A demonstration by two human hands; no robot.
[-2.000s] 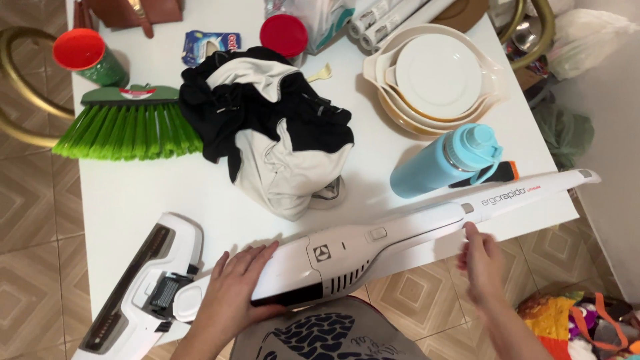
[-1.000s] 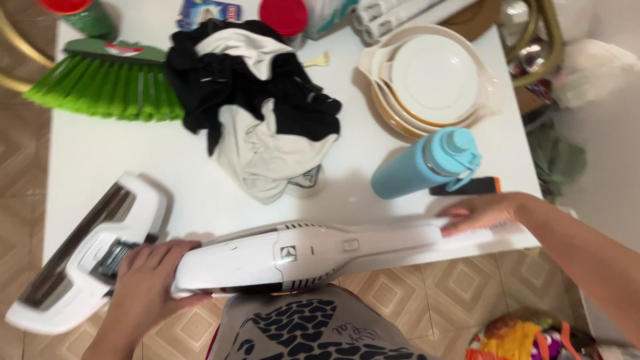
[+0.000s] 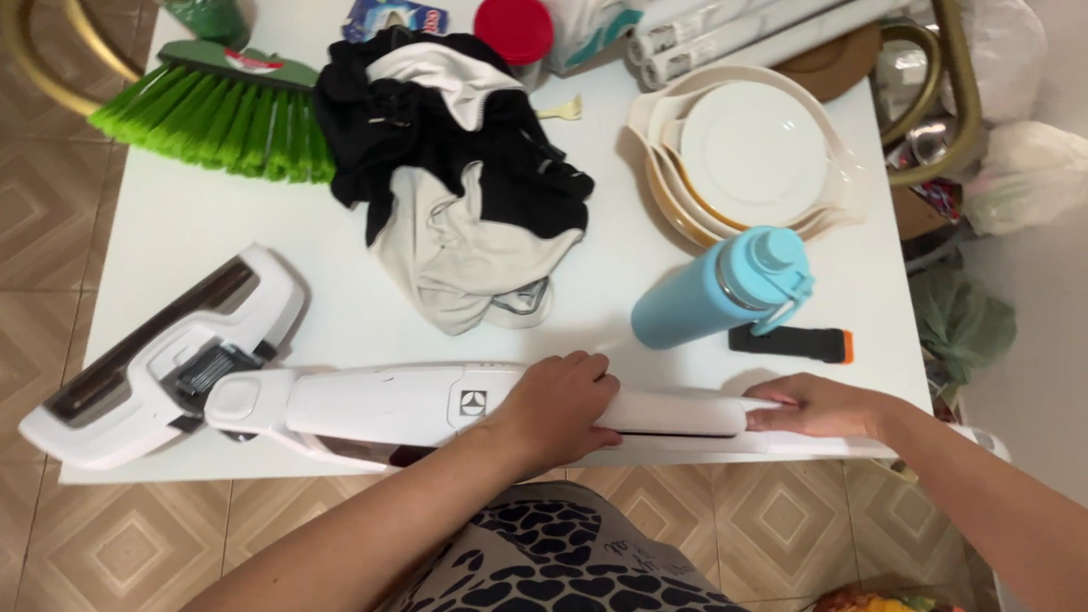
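Observation:
A white Electrolux stick vacuum cleaner (image 3: 374,404) lies along the front edge of the white table, its floor nozzle (image 3: 170,365) at the left and its handle toward the right. My left hand (image 3: 565,408) grips the middle of the body, just right of the round logo. Farther right, my right hand (image 3: 803,408) holds the slim handle part with thumb and fingers. Just behind the hands, a light blue bottle (image 3: 705,293) lies tilted, near a black strap with an orange end (image 3: 790,342). A bundle of black and beige cloth (image 3: 476,195) lies behind the vacuum's body.
A green brush head (image 3: 229,115) lies at the back left. Nested white bowls (image 3: 752,153) sit at the back right, before several wrapped rolls (image 3: 731,38). A red-lidded container (image 3: 513,32) stands behind the cloth. Brass-coloured curved metal (image 3: 956,93) borders the right side.
My left hand has moved right along the vacuum's body, from near the nozzle end to its middle. My right hand stays at the handle part. The vacuum now lies straighter along the table edge.

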